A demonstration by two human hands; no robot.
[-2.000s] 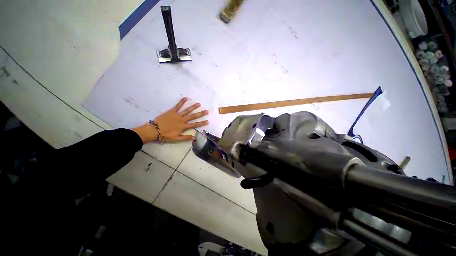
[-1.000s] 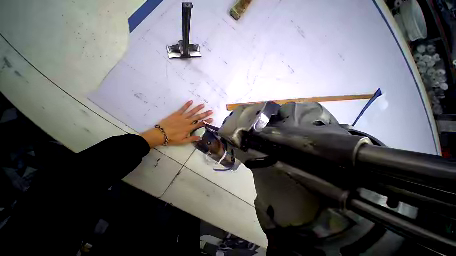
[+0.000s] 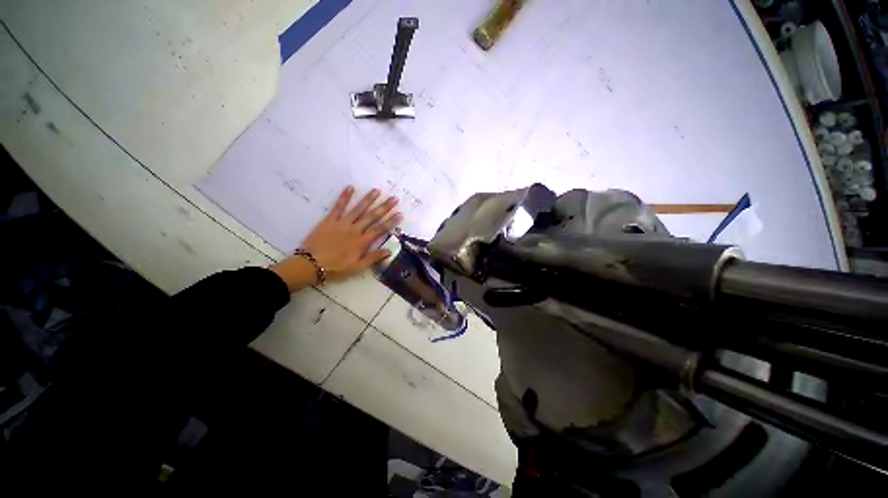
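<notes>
The grey metal straight-knife cutting machine (image 3: pixel 584 302) fills the lower right, with its dark rods running to the right edge. Its shiny base plate (image 3: pixel 419 287) shows at its left, by the edge of the lay. White marker paper (image 3: pixel 574 117) with thin pattern lines covers the lay. My left hand (image 3: pixel 351 233), with a bracelet at the wrist, lies flat on the paper, fingers spread and holding nothing, just left of the base plate. A thin blue-and-white offcut (image 3: pixel 450 336) lies by the plate. My right hand is not in view.
A lay clamp (image 3: pixel 388 102) with an upright dark arm stands on the paper. A brassy bar (image 3: pixel 497 24) lies at the top. A wooden strip (image 3: pixel 696 208) is partly behind the machine. Bare cream table (image 3: pixel 127 107) shows at left. A white bucket (image 3: pixel 816 63) and white cones (image 3: pixel 843 146) are at far right.
The cutter has advanced along the lay edge, and the offcut beside its plate shows more. My left hand remains flat on the paper. The machine now hides more of the wooden strip.
</notes>
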